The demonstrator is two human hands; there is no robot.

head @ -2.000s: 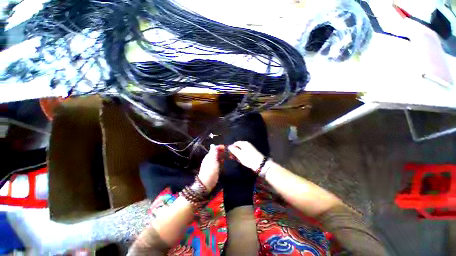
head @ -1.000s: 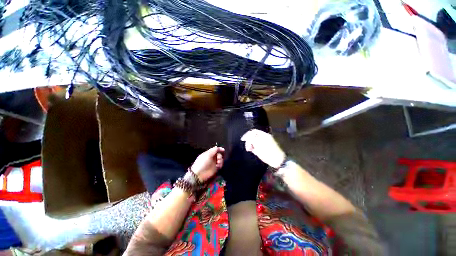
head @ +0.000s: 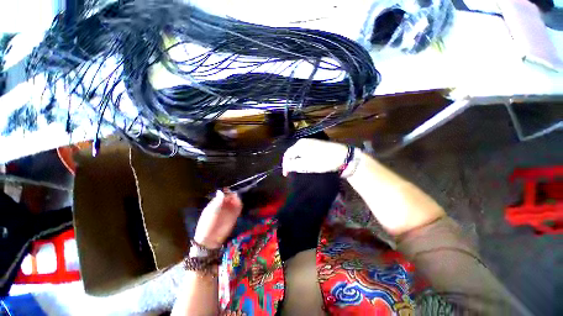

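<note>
A large looped bundle of thin black cables (head: 247, 86) lies on the white table (head: 420, 77), with strands hanging over its front edge. My left hand (head: 218, 217) is over the lap, its fingertips closed on a thin cable (head: 256, 179). The cable runs up to the right toward my right hand (head: 313, 157). My right hand is curled, near the table edge, with the cable at its fingertips. The small cable ends are blurred or hidden by the fingers.
An open cardboard carton (head: 108, 216) stands left of my lap. A bagged black coil (head: 407, 28) and a pink flat item (head: 529, 34) lie on the table. Red stools (head: 536, 200) stand at right and far left. A white table leg (head: 432, 123) slants at right.
My hands, close together two seconds ago, are now further apart with a cable stretched between them. My left hand has moved down and left; my right hand has moved up.
</note>
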